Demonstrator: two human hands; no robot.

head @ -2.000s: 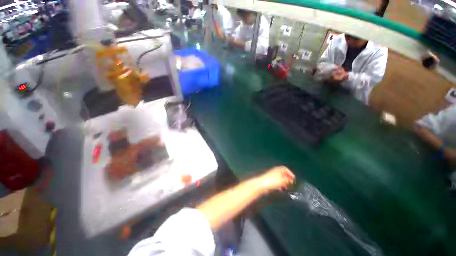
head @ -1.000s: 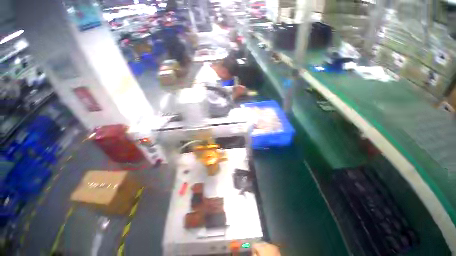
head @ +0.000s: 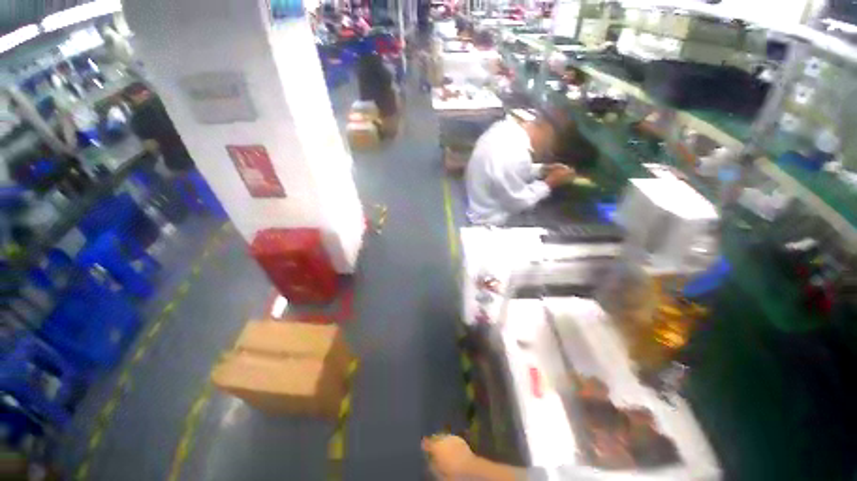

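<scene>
One hand (head: pixel 451 457), which I take to be my right hand, is at the bottom edge, left of the white machine's front end. Its forearm comes in from the right. The fingers look bent, but blur hides whether they hold anything. My left hand is not seen. The white machine bed (head: pixel 550 427) lies at the lower right. Reddish-brown fixture blocks (head: pixel 615 427) stand on it, with a small red object (head: pixel 536 380) to their left. The gold press head (head: pixel 674 324) is behind them, under a white box-shaped housing (head: pixel 669 221). My hand is apart from the fixture.
A cardboard box (head: pixel 287 368) and a red box (head: pixel 296 265) stand on the floor at the left, by a white pillar (head: pixel 235 122). Yellow-black tape marks the floor. A person in white (head: pixel 503 169) sits beyond the machine. The green bench (head: pixel 766 376) runs along the right.
The view has swung left, so the machine now sits at the right and the pillar nearer the middle. The visible hand was by the green button on the machine's front and is now left of the machine.
</scene>
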